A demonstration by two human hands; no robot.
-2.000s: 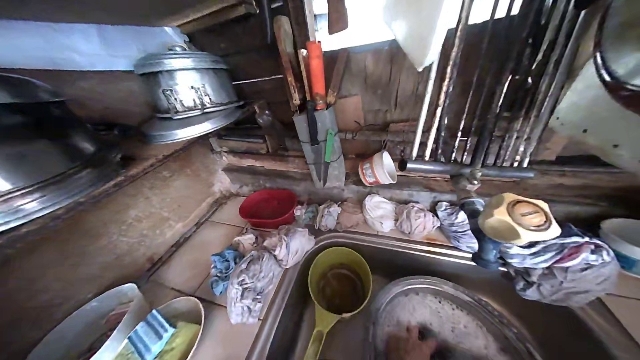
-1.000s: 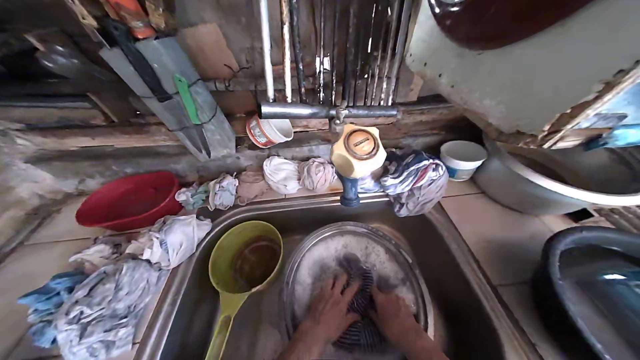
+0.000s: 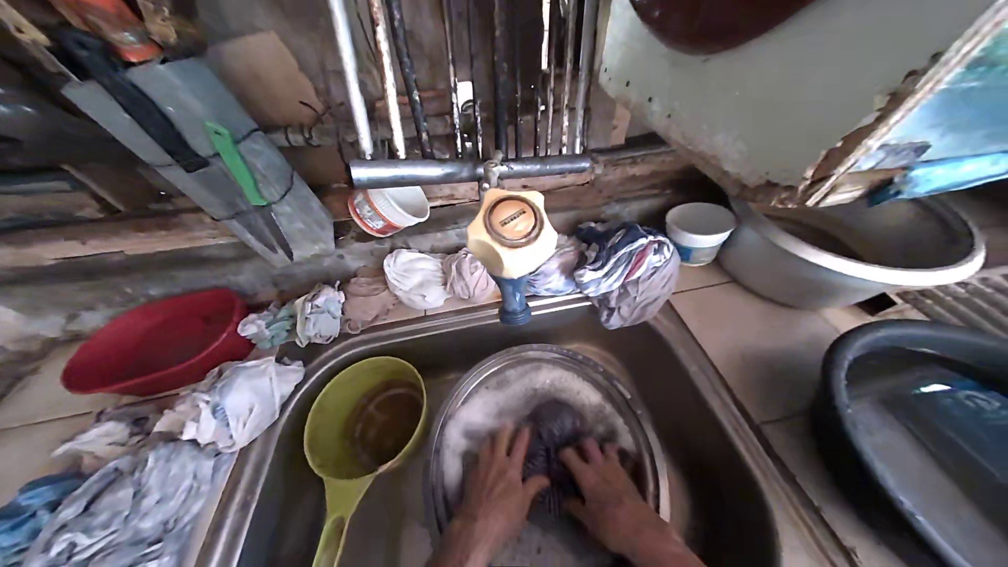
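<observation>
A round metal basin [image 3: 472,386] of sudsy water sits in the stainless steel sink [image 3: 713,441]. In it lies a dark, bunched cloth [image 3: 554,429]. My left hand [image 3: 504,484] rests on the cloth's left side, and my right hand [image 3: 606,484] is on its right side; whether the fingers grip it cannot be told. Left of the basin is a green plastic dipper [image 3: 324,429] with brownish liquid inside. Above the basin's far edge hangs a faucet with a cream-coloured knob [image 3: 512,232] and a blue spout [image 3: 514,302].
Wrung cloths [image 3: 415,278] line the sink's back edge, and more cloths [image 3: 134,504] lie at left beside a red plastic basin [image 3: 157,342]. A white tub [image 3: 699,230], a large metal basin [image 3: 850,256] and a dark water-filled basin [image 3: 839,409] stand at right. Knives [image 3: 236,165] hang in a wall rack.
The view has swung right and down since two seconds ago. Both hands are now at the cloth, where the earliest frame shows only one hand in the basin. The last second shows only slight hand movement.
</observation>
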